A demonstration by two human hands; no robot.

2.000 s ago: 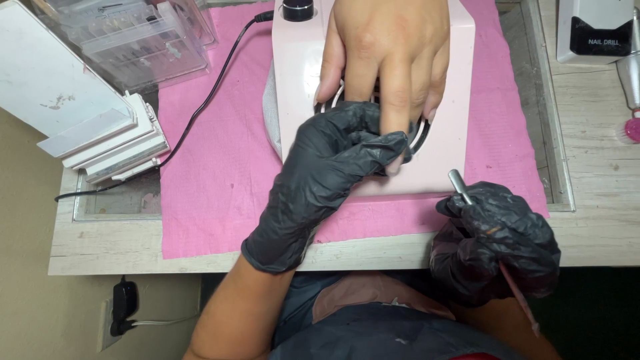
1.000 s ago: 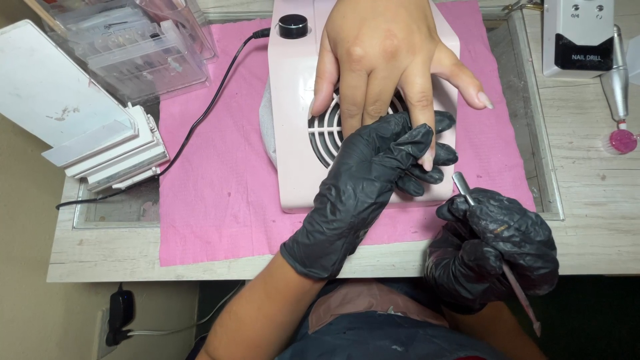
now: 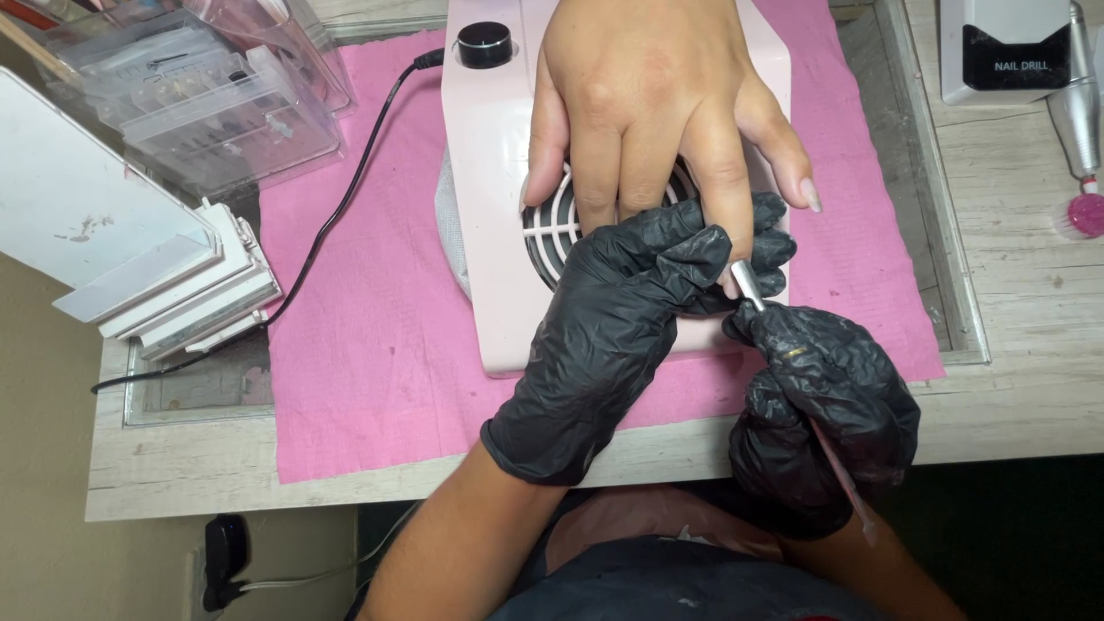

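Another person's hand (image 3: 647,95) rests palm down, fingers spread, over a pink nail dust collector (image 3: 496,302) with a round fan grille (image 3: 543,237). In a black glove, my left hand (image 3: 617,323) holds one finger of that hand near its tip, thumb on top and other fingers beneath. My right hand (image 3: 819,405), gloved too, grips a metal cuticle pusher (image 3: 748,286). The pusher's flat end is at the nail of the held finger; its thin far end sticks out below my right hand. The tips of some of the other person's fingers are hidden.
A pink towel (image 3: 371,388) lies beneath the collector on the pale wood table (image 3: 190,483). Clear plastic holders (image 3: 233,129) and stacked white cases (image 3: 198,302) stand at left, with a black cable (image 3: 345,203) beside them. At right are a nail drill unit (image 3: 1000,52), its handpiece (image 3: 1074,129) and a pink brush (image 3: 1084,214).
My right hand has brought the pusher up and left to the held nail, from which it was apart before. The other person's thumb, hidden two seconds ago, has spread out to the right.
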